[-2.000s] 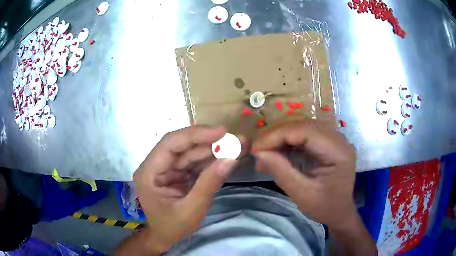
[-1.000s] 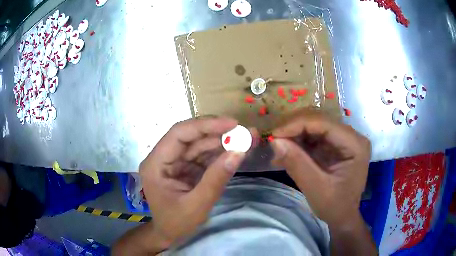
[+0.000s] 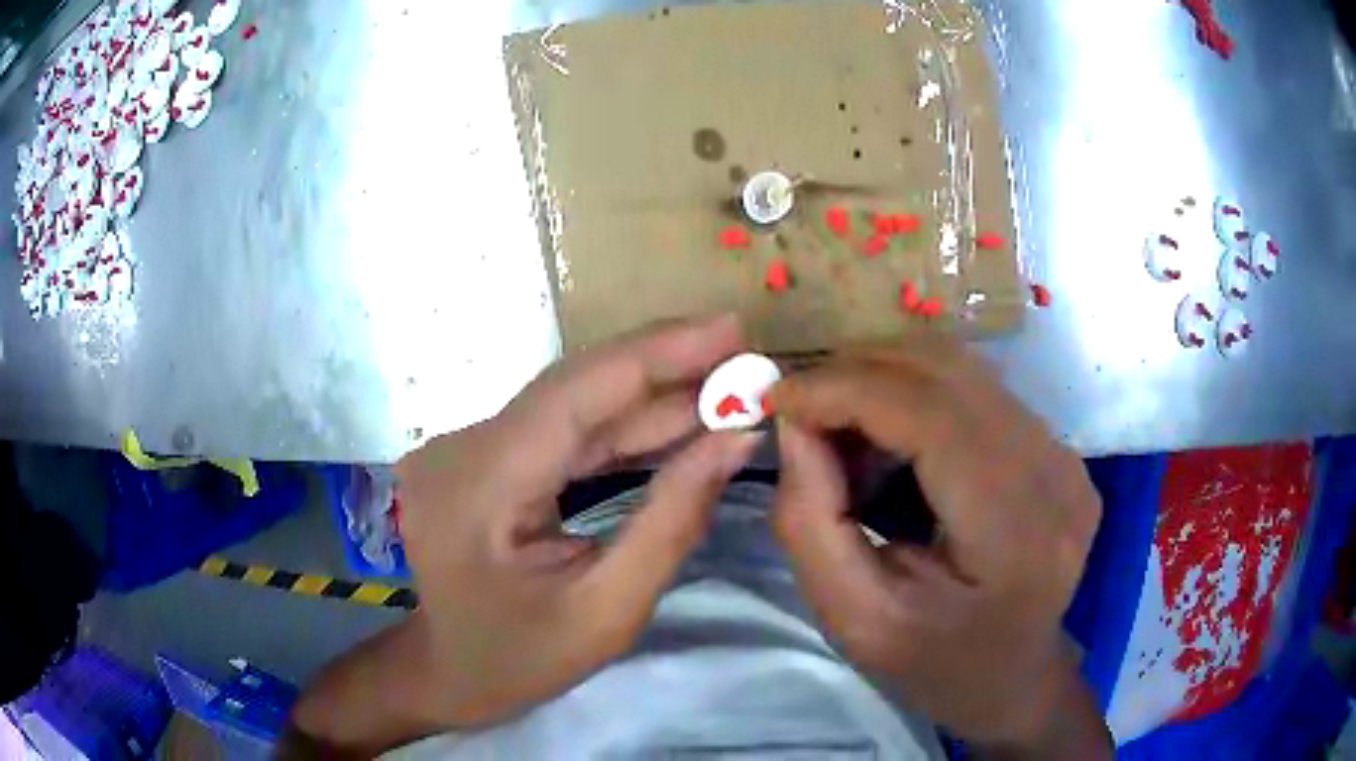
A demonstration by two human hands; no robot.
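Observation:
My left hand (image 3: 573, 520) holds a white disc (image 3: 739, 381) by its edge between thumb and fingers, face towards me, with a red mark low on it. My right hand (image 3: 930, 520) has its thumb and forefinger at the disc's right edge, with a bit of red at the fingertip. Whether that red bit touches the disc is hard to tell. Beyond the hands lies the cardboard pad (image 3: 640, 223), with a small whitish glue cup (image 3: 769, 196) and several loose red pieces (image 3: 778, 275) on it.
A large disc pile (image 3: 104, 149) covers the far left of the metal table (image 3: 357, 298). Several set-aside discs (image 3: 1234, 275) lie right of the cardboard. A red piece pile (image 3: 1209, 27) shows at top right. A bin of red pieces (image 3: 1227, 580) stands below the table edge.
My right fingertips with the red piece have come in from the right to the disc's edge. The disc is tilted and more red shows on it. The view has shifted, so the table appears higher.

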